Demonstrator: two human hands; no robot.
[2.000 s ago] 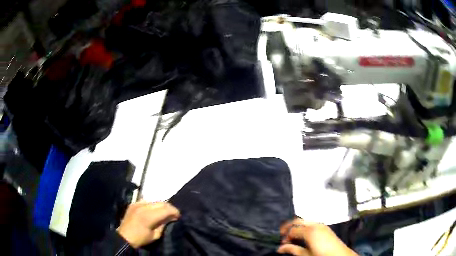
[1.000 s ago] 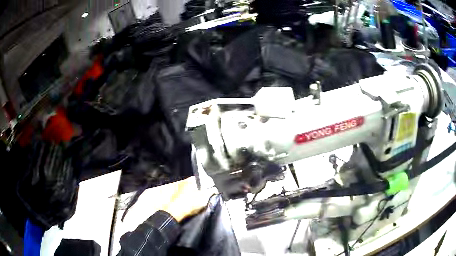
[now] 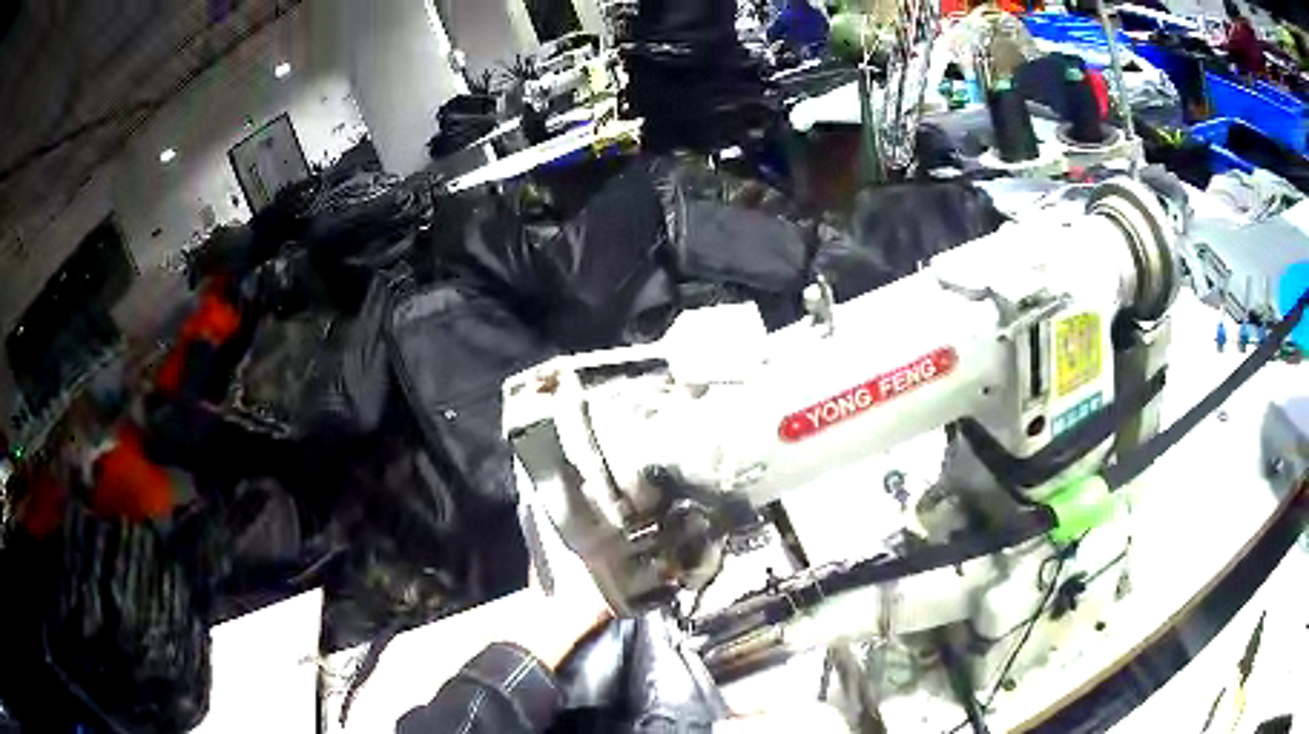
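My left hand (image 3: 583,635) shows only as a thin strip of skin past a dark sleeve with pale stitching, at the bottom centre. Its fingers are hidden. Shiny black fabric (image 3: 632,671) lies beside it, under the left end of the white sewing machine (image 3: 747,430). The needle area (image 3: 689,552) is dark and partly blurred. A black binding tape (image 3: 919,569) runs along the narrow arm towards it. I cannot make out my right hand; a pale patch at the bottom edge is too bright to tell.
A large heap of black bags (image 3: 474,359) stands behind and left of the machine. The white tabletop (image 3: 266,667) shows at lower left. A green clip (image 3: 1081,509) sits on the tape, below the handwheel (image 3: 1134,251). Thread cones (image 3: 1009,118) and blue crates (image 3: 1249,108) are farther back.
The view has swung up from the flat black panel to the machine. Both hands were on the panel; now the left is mostly hidden by the machine's left end and the right is unseen.
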